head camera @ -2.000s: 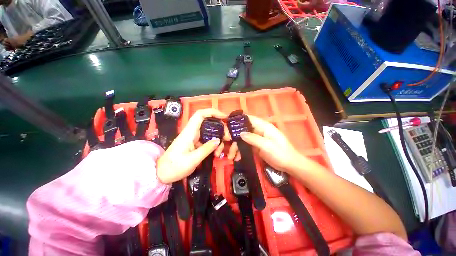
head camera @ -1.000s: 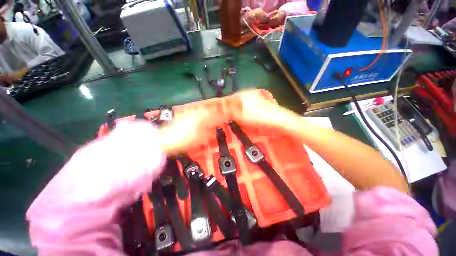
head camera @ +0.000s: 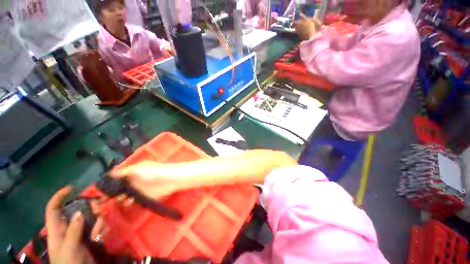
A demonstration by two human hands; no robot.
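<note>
The picture is blurred. My right hand (head camera: 141,181) is over the left part of the red-orange compartment tray (head camera: 206,227) and holds a black smartwatch (head camera: 112,186). Its strap hangs down to the right across the tray. My left hand (head camera: 67,234) is at the lower left, with its fingers around another dark smartwatch (head camera: 78,208). The screens cannot be read. Many square pockets show in the tray's right part. Dark watches or straps at the bottom edge are mostly hidden.
Some watches (head camera: 122,143) lie on the green mat beyond the tray. One watch (head camera: 232,143) is on white paper. Behind are a blue instrument (head camera: 227,85), a black cable and papers with a calculator (head camera: 268,105). People in pink sit opposite and at right.
The view has swung to the right, so the tray and hands appear farther left and lower. The people in pink and the red trays at right have come into view.
</note>
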